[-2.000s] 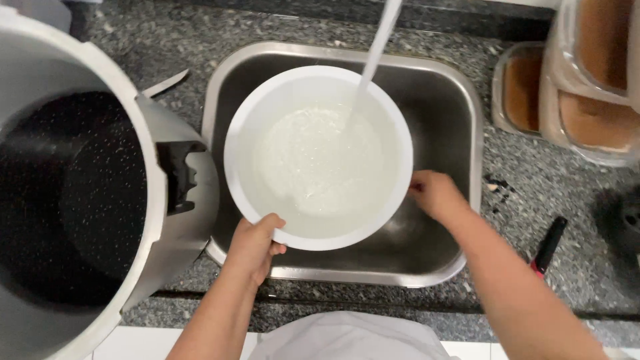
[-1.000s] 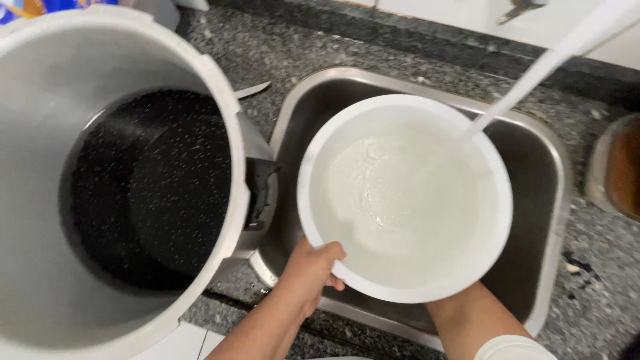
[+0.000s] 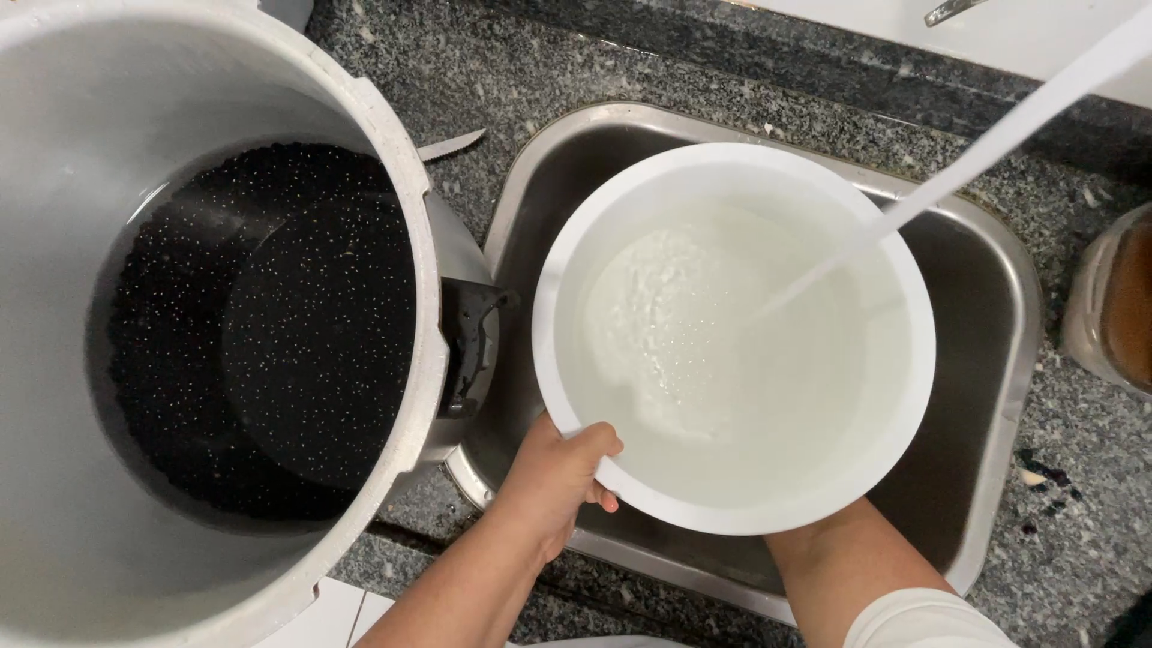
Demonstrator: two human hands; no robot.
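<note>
A white round basin (image 3: 729, 513) of water is held over the stainless steel sink (image 3: 1008, 297), and a stream of water (image 3: 981, 153) falls into it from the upper right. My left hand (image 3: 562, 477) grips the basin's rim at the lower left, thumb on top. My right hand is hidden beneath the basin; only the forearm and a white sleeve show at the lower right. To the left stands a large metal pressure cooker pot (image 3: 409, 432) with a black side handle (image 3: 468, 346). Inside it are black beans (image 3: 180, 360) under dark liquid, with small light specks over the surface.
A serrated knife blade (image 3: 453, 145) pokes out behind the pot on the granite counter (image 3: 432, 63). At the right edge sits a clear container of brown contents (image 3: 1120, 306). Small dark scraps (image 3: 1048, 477) lie right of the sink. White tile (image 3: 324, 616) shows at the lower left.
My right hand has gone from beside the basin's right side to beneath it, out of sight. My left hand keeps its hold on the rim. The view has shifted toward the pot.
</note>
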